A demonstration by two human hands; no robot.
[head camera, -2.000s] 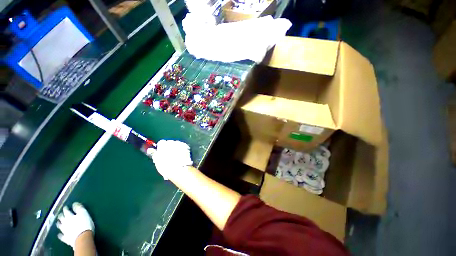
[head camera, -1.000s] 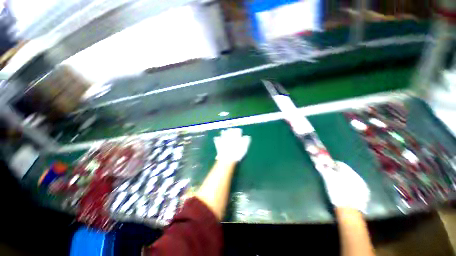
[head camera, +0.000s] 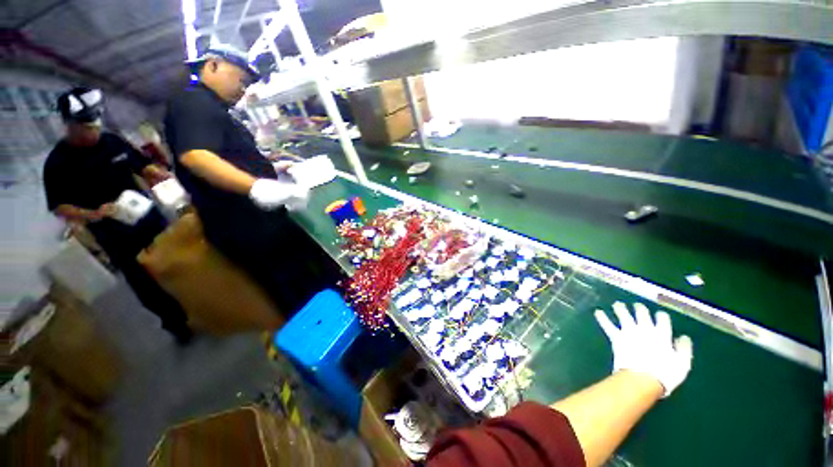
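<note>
My left hand (head camera: 643, 348), in a white knit glove, rests with fingers spread on the green bench surface (head camera: 722, 401) and holds nothing. To its left a clear tray (head camera: 534, 333) holds rows of small white and dark-blue wired modules (head camera: 466, 296). Beyond them lies a tangled heap of red lead wires (head camera: 388, 274), partly hanging over the bench edge. A small clear tub (head camera: 454, 255) sits on the wires. My right hand is out of the picture, and the long stick-like product is not in view.
A blue and orange roll (head camera: 344, 212) lies past the wires. Small loose parts (head camera: 641, 213) lie on the green belt (head camera: 585, 196). A blue stool (head camera: 320, 337) and cardboard cartons (head camera: 219, 438) stand below the bench. Two people (head camera: 224, 146) stand at the left; a metal shelf (head camera: 585, 36) runs above.
The view has swung left, so the right hand, the long product and the red wired components have left the picture. The left hand still lies open on the bench.
</note>
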